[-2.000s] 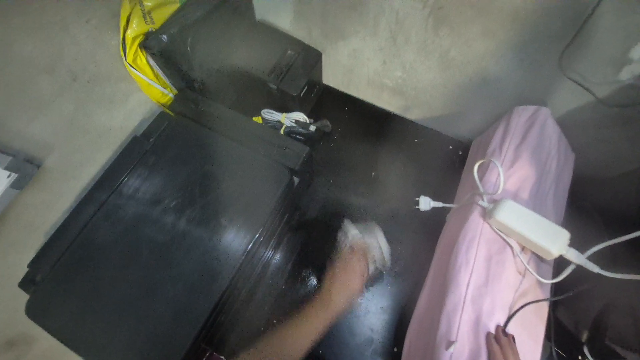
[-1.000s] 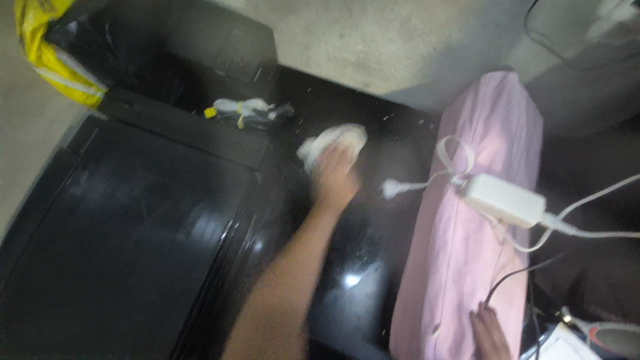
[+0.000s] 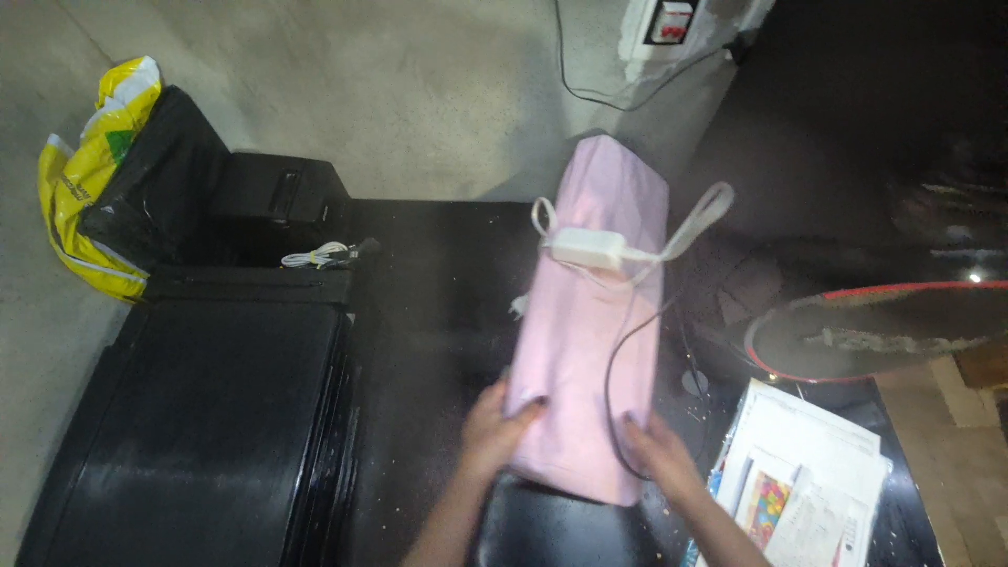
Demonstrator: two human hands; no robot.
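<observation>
Both hands grip the near end of a long box-shaped thing in pink cloth, which stands on a black tabletop. My left hand holds its left side, thumb on the cloth. My right hand holds its right side, beside a thin black cable. A white power adapter with a looped white cord lies across the top of the cloth. At its left edge a small white plug shows. No cloth shows in either hand.
A large black printer-like machine stands left, with a bundled cable at its rear. Behind are a black box and a yellow plastic bag. At right lie papers and a red-rimmed racket. A wall switch is above.
My left hand, earlier on the black surface with a whitish cloth, now holds the pink-covered thing's left side. That cloth is out of sight. The view has shifted and shows more at the right.
</observation>
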